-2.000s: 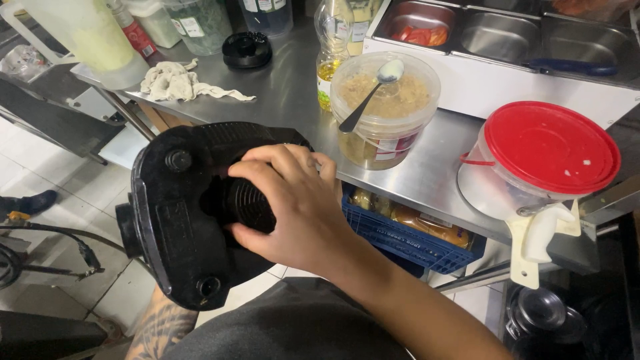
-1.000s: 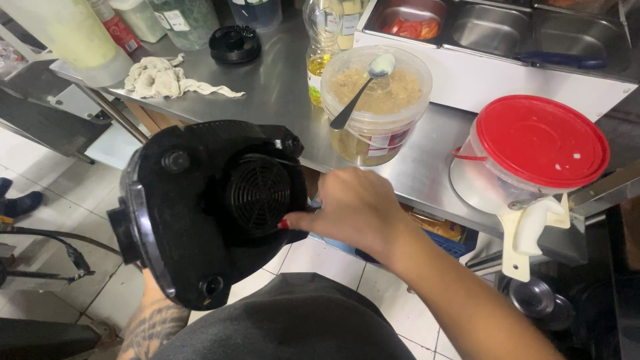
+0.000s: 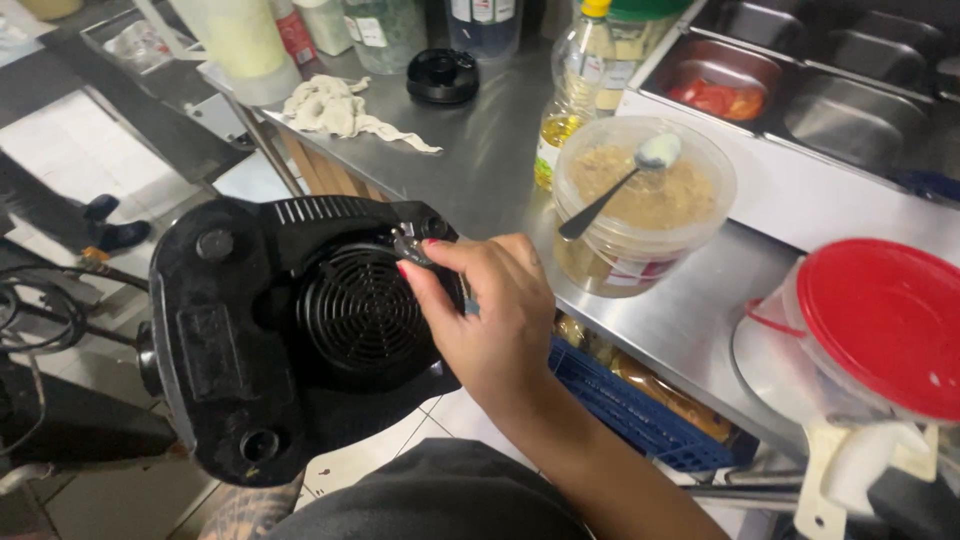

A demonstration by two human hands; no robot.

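A black appliance base [image 3: 225,337], probably a blender's, is held up tilted with its underside towards me, showing a round fan grille [image 3: 367,307], a foot and an open round socket [image 3: 259,446]. At the grille's upper right edge, my right hand [image 3: 495,300] pinches a small dark piece [image 3: 411,247] between thumb and index finger; its exact kind is unclear. My left forearm, tattooed, comes up from the bottom edge below the base. The left hand itself is hidden behind the base.
On the steel counter [image 3: 487,187] are a crumpled cloth [image 3: 330,109], a black round lid-like part [image 3: 442,76], an oil bottle [image 3: 577,82], a food tub [image 3: 645,195] with a spoon, and a red-lidded bucket [image 3: 885,322]. A blue crate [image 3: 637,420] sits below.
My right hand has moved from over the fan grille to its right side, then to its upper right edge. A small dark piece now shows between its fingertips.
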